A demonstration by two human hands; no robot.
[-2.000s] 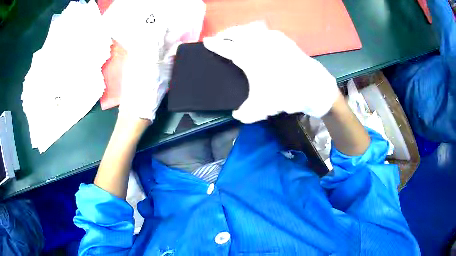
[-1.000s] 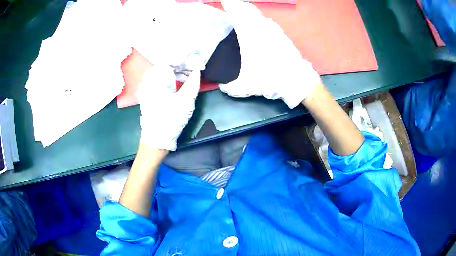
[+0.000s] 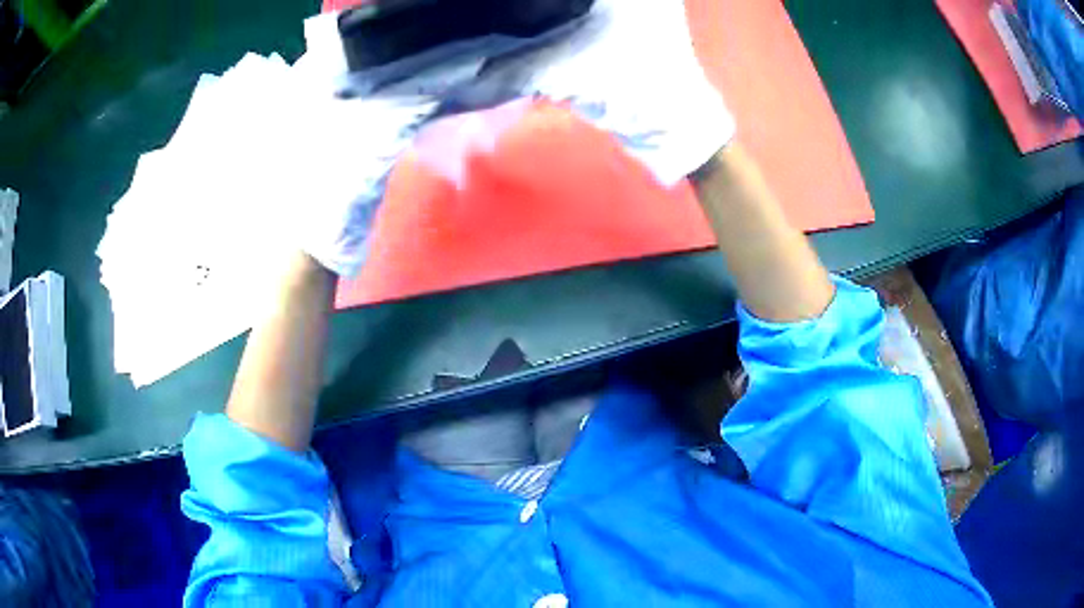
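A dark, flat tablet-like device (image 3: 458,30) is at the top of the view, tilted and partly cut off by the edge. Greyish thin material shows along its lower side, blurred; I cannot tell whether it is a bag around the device. My left hand (image 3: 345,154), white-gloved, holds the left end. My right hand (image 3: 648,89), white-gloved, holds the right end. The fingers of both are partly hidden or washed out. The device is above the red-orange mat (image 3: 535,226). A fanned stack of white bags (image 3: 184,261) lies left of the mat.
White boxes with dark faces (image 3: 42,350) stand at the left bench edge. Another box (image 3: 1028,54) is on a second red mat (image 3: 993,71) at far right. A brown scrap carton (image 3: 969,434) is below the bench at right. Blue-clad people are partly visible on both sides.
Both hands have moved up and away from me with the device, baring the mat's near part. The device now shows as a tilted dark band. The white sheet over it is no longer spread out.
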